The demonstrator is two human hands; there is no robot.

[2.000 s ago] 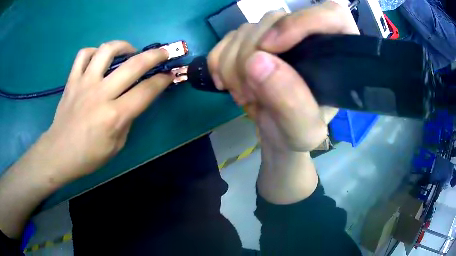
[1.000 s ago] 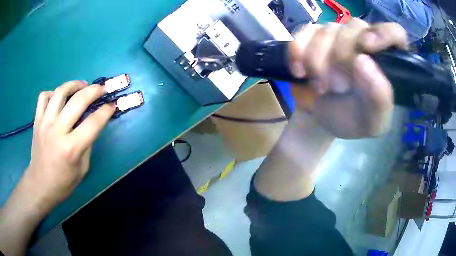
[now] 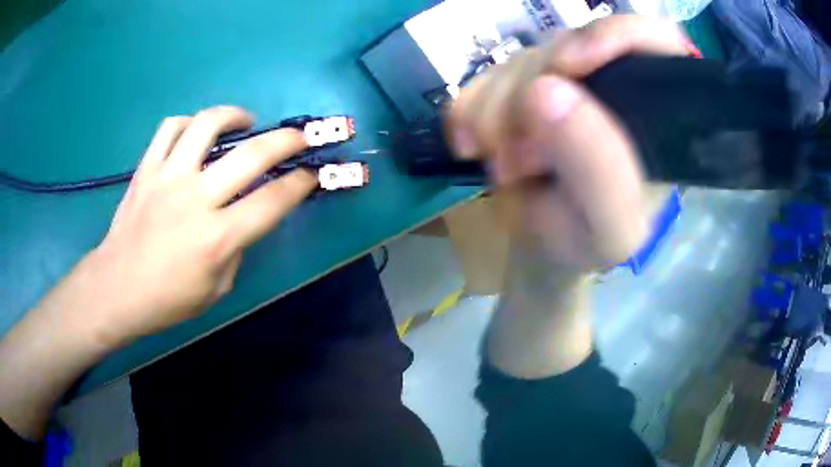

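My left hand [image 3: 187, 214] lies on the green mat with its fingertips on two end connectors side by side. The upper connector [image 3: 329, 130] and the lower connector [image 3: 343, 176] show whitish metal plates with small holes and reddish ends. A black cable [image 3: 77, 185] runs left from under the hand. My right hand [image 3: 556, 155] is blurred and grips the thick black electric screwdriver [image 3: 702, 123]. Its dark nose points left, a short gap to the right of the connectors. The thin bit is blurred, so I cannot tell whether it holds a screw.
The grey-white screw feeder [image 3: 437, 59] stands beyond the screwdriver nose, partly hidden by my right hand. The mat's near edge [image 3: 301, 277] slants across the view. Below it are a cardboard box [image 3: 476, 242], a blue bin [image 3: 658, 235] and yellow-black floor tape.
The screwdriver has moved left from the feeder towards the connectors. The view has shifted, so the left hand and connectors appear further right. The left hand still rests on the connectors.
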